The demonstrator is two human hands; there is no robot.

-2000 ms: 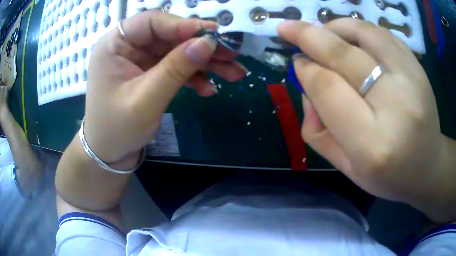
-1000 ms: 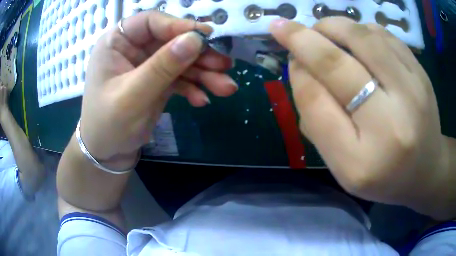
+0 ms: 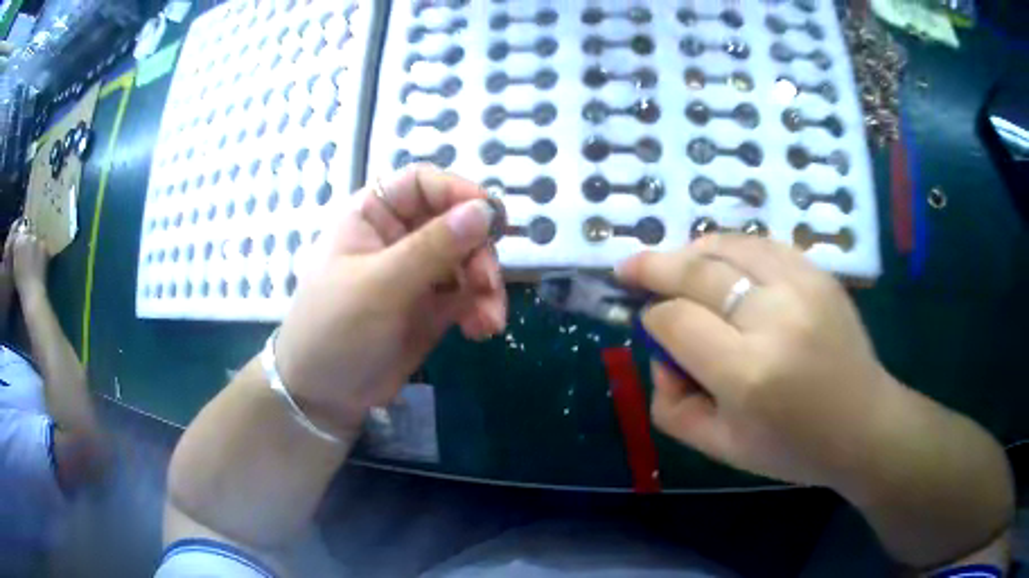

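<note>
My left hand (image 3: 389, 288) pinches a small dark round part (image 3: 494, 218) between thumb and fingertips, over the front edge of the white foam tray (image 3: 564, 119). My right hand (image 3: 756, 350) holds the cutters (image 3: 587, 296); their metal jaws point left, towards the part but apart from it, and some blue handle shows under the fingers. The tray has rows of dumbbell-shaped cut-outs, many with shiny parts. The exact type of the part cannot be told.
A second foam tray (image 3: 243, 169) lies at the left. White specks are scattered on the green bench near a red strip (image 3: 632, 418). A pale label (image 3: 404, 423) lies by my left wrist. Copper-coloured pieces (image 3: 874, 73) are piled at the right. Another person's arm (image 3: 51, 339) is at the far left.
The view has tilted up, so more of the trays shows. The cutters' jaws have moved away from the part, and my hands are further apart.
</note>
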